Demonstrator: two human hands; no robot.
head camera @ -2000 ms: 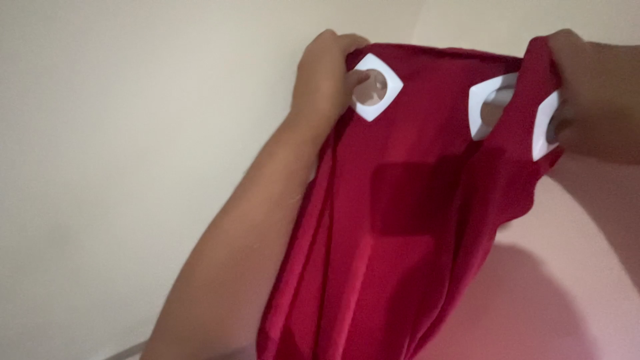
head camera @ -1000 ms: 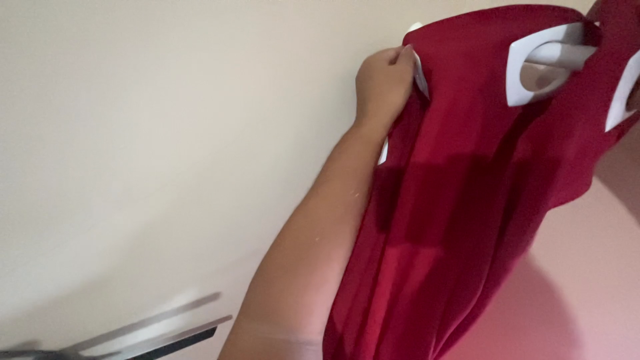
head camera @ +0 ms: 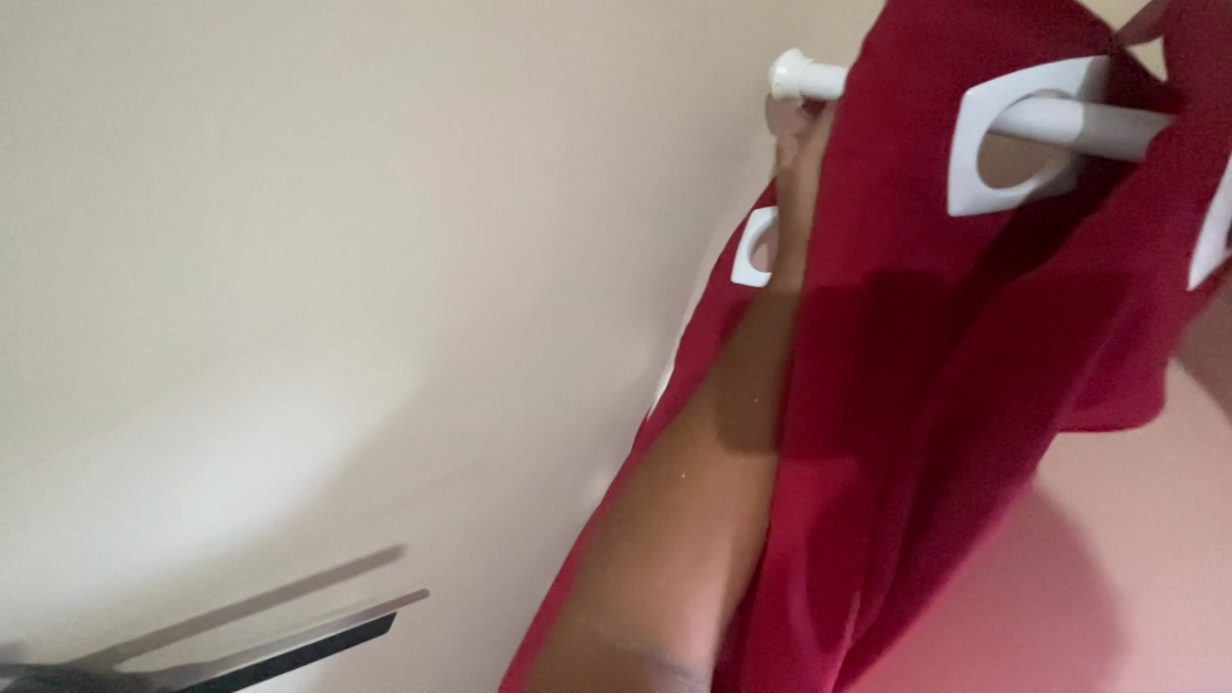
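A red curtain [head camera: 876,385] with white square grommets hangs on a white rod [head camera: 1088,125]. The rod passes through the large grommet [head camera: 967,154], and its capped end [head camera: 791,75] shows past the cloth at the upper middle. Just under that end is my left hand [head camera: 804,130], partly behind the curtain, fingers mostly hidden; whether it grips cloth or rod is unclear. Another grommet [head camera: 756,248] sits left of my left wrist. At the top right edge a small bit of my right hand [head camera: 1143,24] shows between folds, its grip hidden.
A pale wall [head camera: 337,241] fills the left side, close to the rod's capped end. At the lower left a dark, narrow object [head camera: 289,659] with a grey strip juts along the wall, with a shadow above it. A pinkish wall surface [head camera: 1088,577] lies at the lower right.
My left hand has gone from the curtain's outer top edge to partly behind the cloth, beneath the rod end. More of the rod shows now. The view has shifted.
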